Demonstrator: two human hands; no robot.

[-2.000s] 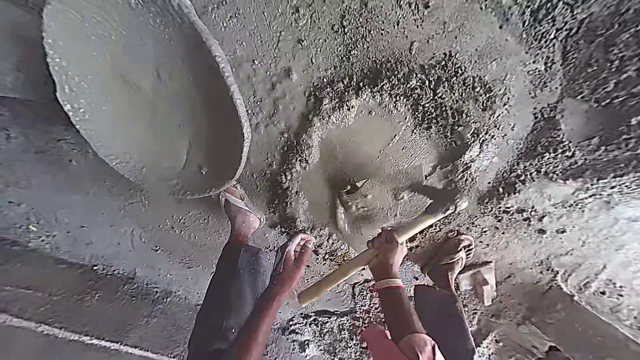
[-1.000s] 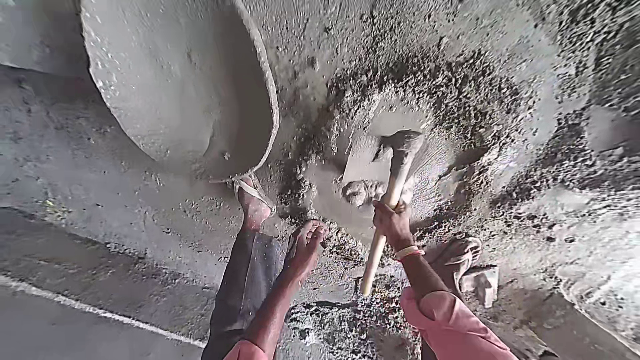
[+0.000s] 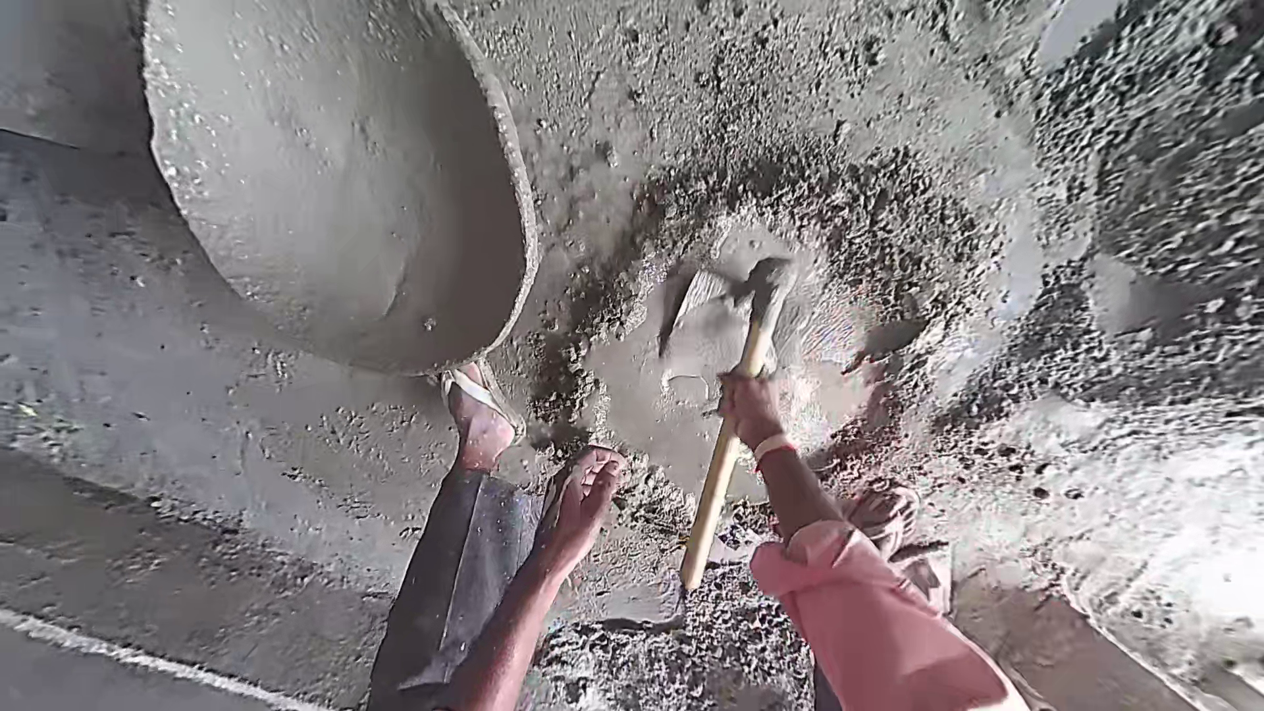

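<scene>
My right hand (image 3: 752,407) grips the upper part of the pale wooden handle of a hoe (image 3: 713,499), close below its head. The wide metal blade (image 3: 706,316) lies in wet grey cement mix (image 3: 642,395) inside a ring of coarser mix. My left hand (image 3: 586,494) holds nothing that I can see; its fingers are curled, palm side partly hidden, left of the handle's lower end. At the upper left is a large round pan (image 3: 326,178) coated with wet cement.
My left foot in a sandal (image 3: 481,410) is beside the pan's lower rim. The other foot (image 3: 886,513) is partly behind my right sleeve. Gravelly mix (image 3: 1185,197) spreads at the right, and a pale line (image 3: 148,660) crosses the ground at the lower left.
The hoe has swung from a low slant to a steeper angle, its head now farther up in the mix. My right hand has stayed on the handle. My left hand remains off it.
</scene>
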